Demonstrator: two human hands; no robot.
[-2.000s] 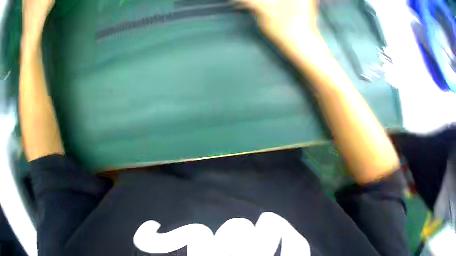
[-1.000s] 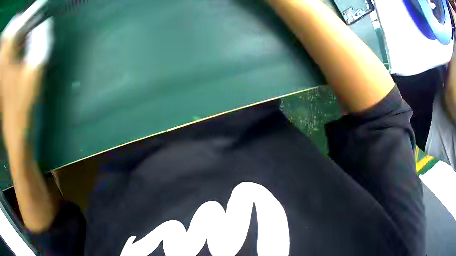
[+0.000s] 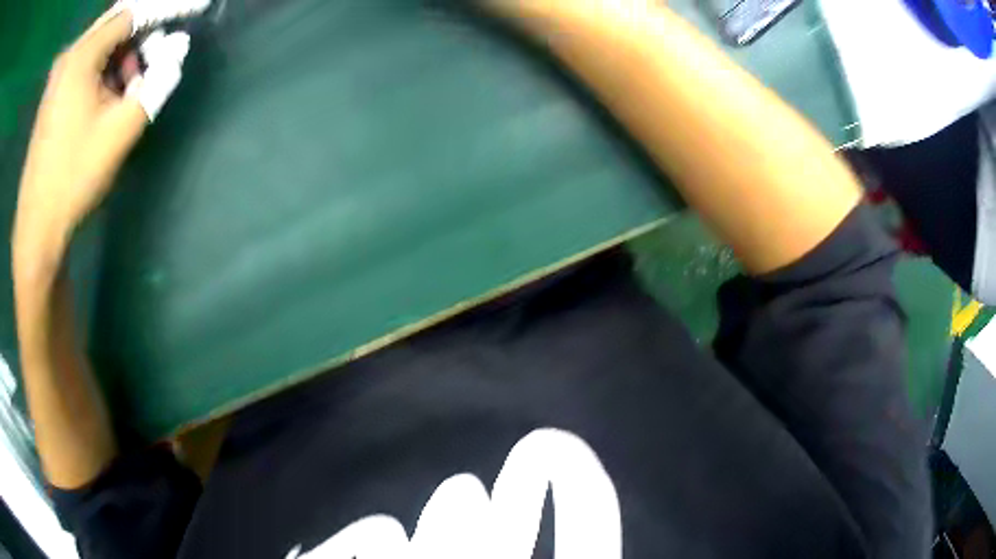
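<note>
My left hand is at the upper left over the green bench mat, with wrinkled white coverings on its fingertips. The fingers are bent; a small dark patch shows between them and a blurred dark bit lies by the fingertips at the top edge. I cannot tell whether it is held. My right forearm reaches up over the mat and is cut off by the top edge, so my right hand is out of the picture. A dark-rimmed, glossy frame-like piece lies at the upper right, partly cut off.
A bright blue ring-shaped thing is on a white surface at the far right. Part of another person in dark and grey clothing is at the right. The mat's thin yellowish front edge runs close along my body.
Over the last second my left hand has moved slightly right and its white fingertips show more clearly. The frame-like piece and blue ring have shifted up in the picture as the view moved.
</note>
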